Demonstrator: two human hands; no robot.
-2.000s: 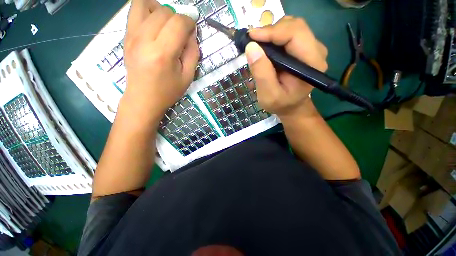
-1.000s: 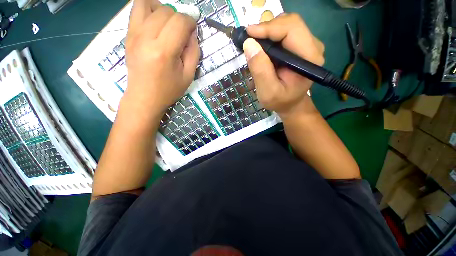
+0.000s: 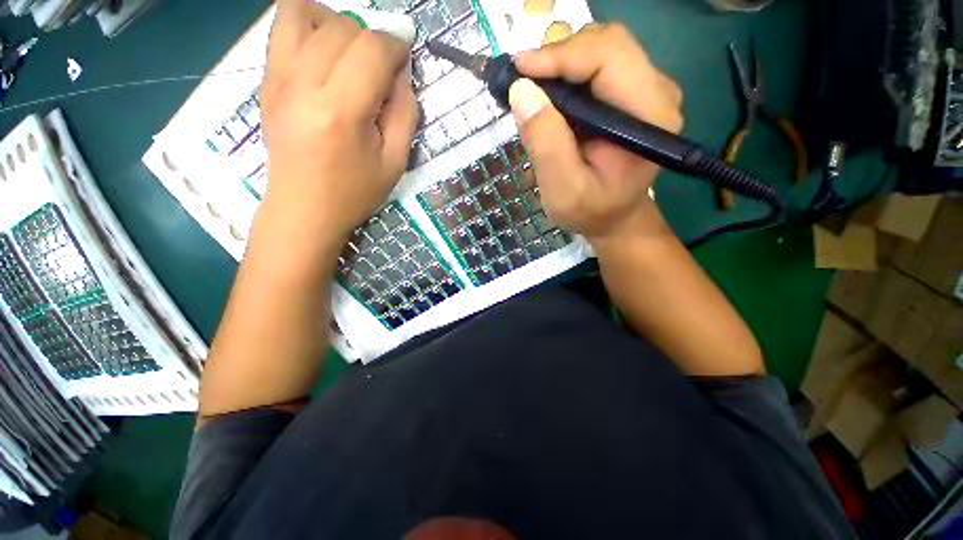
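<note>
My right hand (image 3: 602, 132) grips the black soldering iron (image 3: 623, 129); its tip is over an upper panel of the white tray (image 3: 195, 195). My left hand (image 3: 338, 121) is curled over the tray's upper left, partly cut off by the top edge. Solder wire (image 3: 158, 81) runs from the left edge to my left hand; its end in the fingers is hidden. A green and whitish band (image 3: 385, 21) shows at a left finger. Two PCB panels, a lower left one (image 3: 396, 264) and a lower right one (image 3: 496, 211), lie uncovered, with rows of small rectangles.
Stacked trays (image 3: 137, 392) with panels lie at left, above edge-on grey-white layers (image 3: 48, 432). Open pliers (image 3: 752, 116) lie right of my right hand. The iron's black cable (image 3: 739, 224) trails right. Cardboard boxes (image 3: 882, 327) are at lower right. A round tin (image 3: 739, 3) is cut off at top.
The iron's tip has shifted slightly left and down, and its cable end sits a little differently. My left hand is almost unmoved.
</note>
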